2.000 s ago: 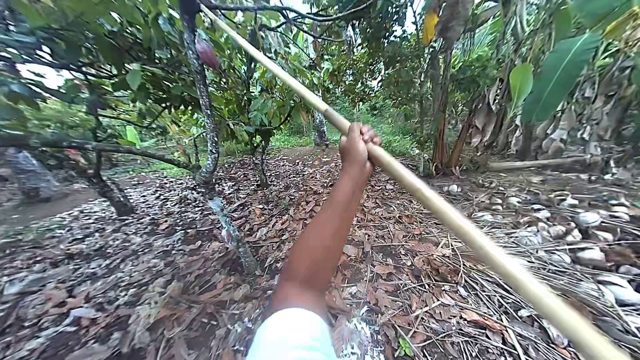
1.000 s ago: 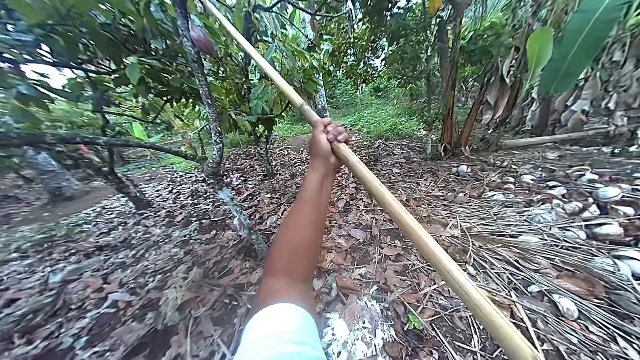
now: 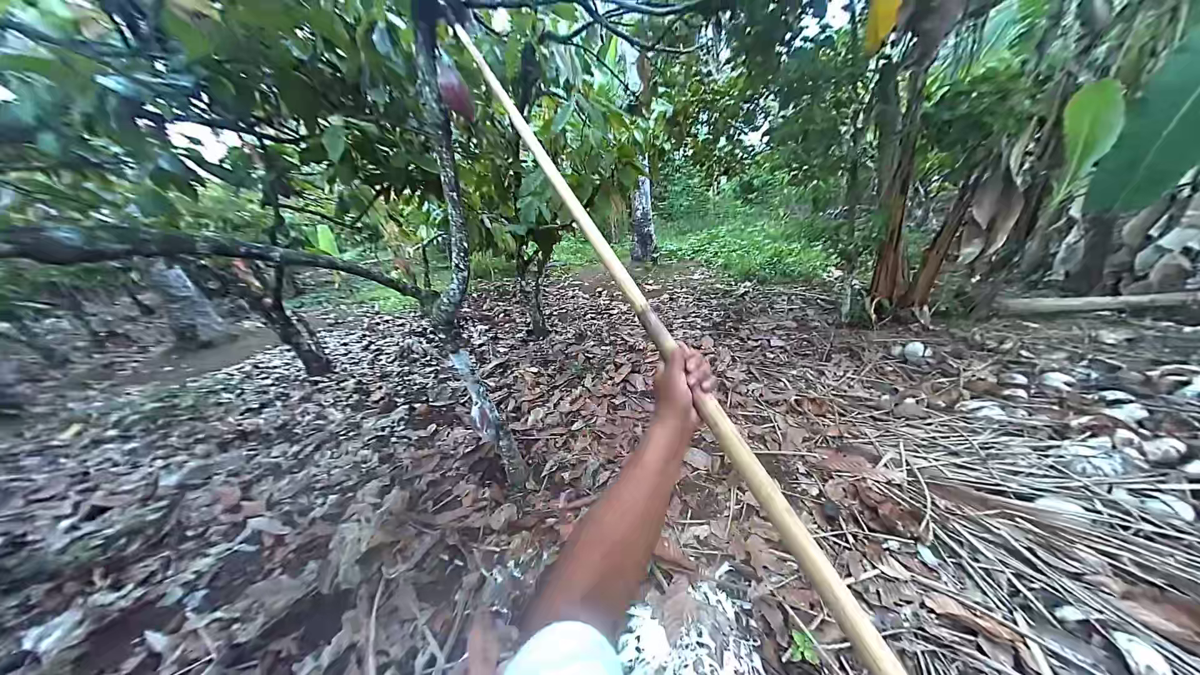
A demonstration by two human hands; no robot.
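Observation:
My left hand (image 3: 684, 380) is closed around a long, pale wooden or bamboo pole (image 3: 778, 511), with my forearm reaching up from the bottom middle. The pole slants from the lower right to the upper left, where its far end lies near the upper trunk of a cacao tree (image 3: 452, 202); whether they touch cannot be told. Beside that trunk hangs a reddish cacao pod (image 3: 455, 91), just left of the pole. My right hand is out of view, as is the near end of the pole.
A low branch (image 3: 234, 248) crosses the left side. Dry leaves (image 3: 375, 469) cover the ground. At right lie dry palm fronds (image 3: 1012, 525), coconut husks or shells (image 3: 1106, 450) and a fallen pole or log (image 3: 1097, 303). Banana-like plants (image 3: 900, 234) stand behind.
My left hand, still around the pole, sits lower relative to the tree and the hanging pod than before. The pole now slants more steeply.

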